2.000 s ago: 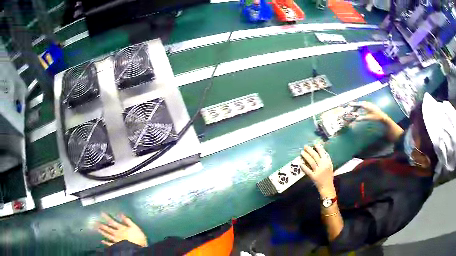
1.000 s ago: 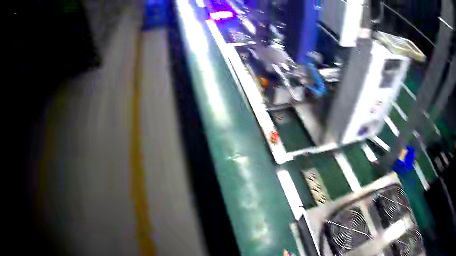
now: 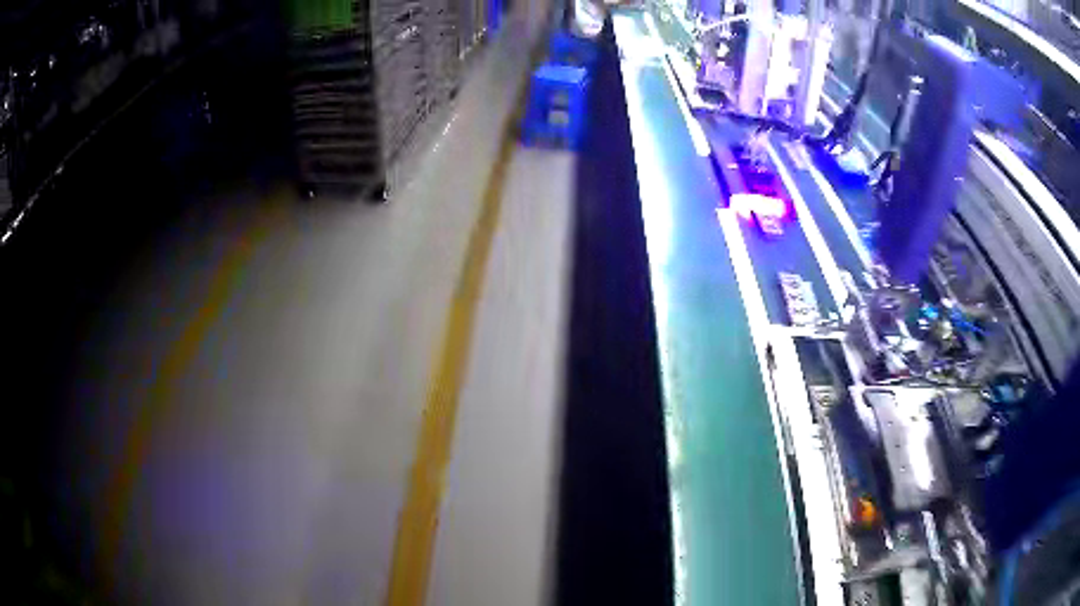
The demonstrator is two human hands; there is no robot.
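Note:
Neither of my hands is in the picture. Nearest in front of me is the long green bench point(image 3: 722, 414), running away along the line. A machine point(image 3: 918, 444) with metal parts and cables stands on the line at the lower right, beside a white frame edge. A four-port metal housing point(image 3: 798, 300) lies on the line beyond it, small and blurred. A bright pink-violet light point(image 3: 762, 208) glows farther along.
A pale floor point(image 3: 320, 391) with yellow lines point(image 3: 444, 379) lies to the left. A blue stool point(image 3: 557, 104) stands beside the bench's far part. A dark rack point(image 3: 341, 107) stands at the upper left. A dark blue panel point(image 3: 936, 166) rises at the right.
The view has swung left and along the line. The four-fan cooling panel, seated worker and visible hand have left the picture. The floor, stool and rack now show more fully.

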